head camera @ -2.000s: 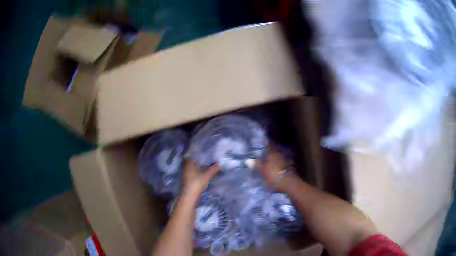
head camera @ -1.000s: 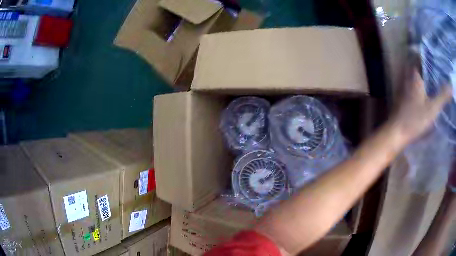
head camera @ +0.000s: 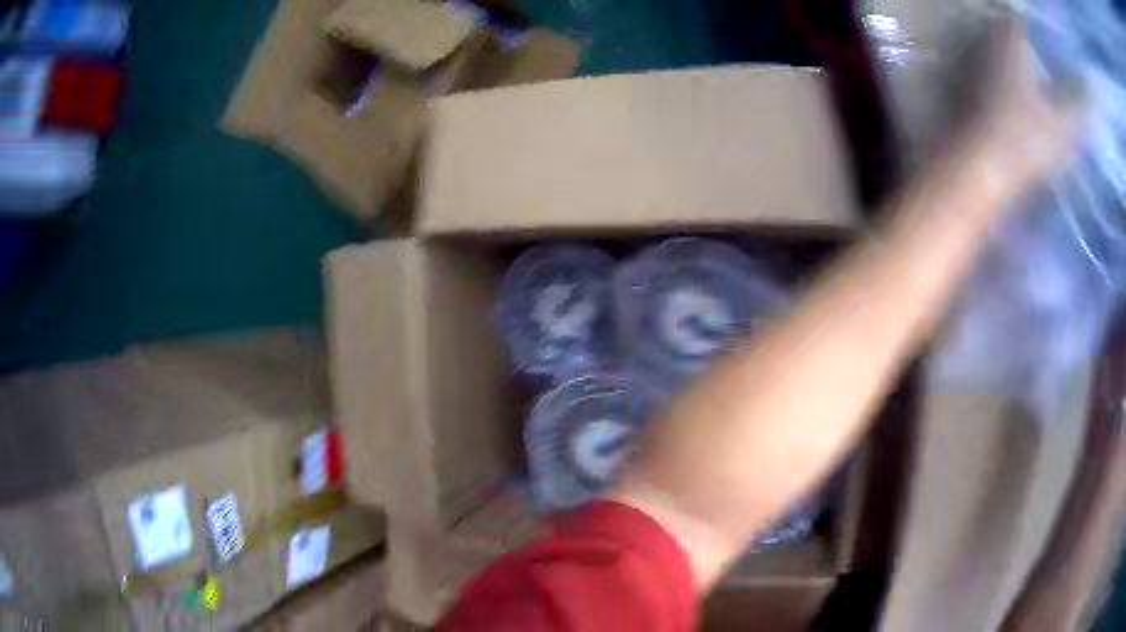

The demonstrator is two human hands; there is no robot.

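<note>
The open carton (head camera: 636, 154) stands in the middle with several round slotted housings in clear bags inside. One bagged housing (head camera: 692, 315) lies in its upper part, one (head camera: 556, 309) to its left and one (head camera: 593, 444) below, partly behind my arm. My left arm, in a red sleeve, crosses over the carton. My left hand (head camera: 1025, 130) is blurred at the upper right, at the clear poly bags (head camera: 1093, 161); its grip cannot be told. A strip of my right forearm shows at the lower right edge; my right hand is out of the picture.
A smaller open box (head camera: 290, 105) lies on the green floor at the upper left. Closed cartons (head camera: 185, 444) with white labels stand at the lower left. A brown cardboard surface (head camera: 963, 494) lies right of the open carton.
Two seconds ago both hands were at a bagged housing in the carton. Since then they have left it, and my left hand has reached to the bags at the right, then further up. The view has shifted.
</note>
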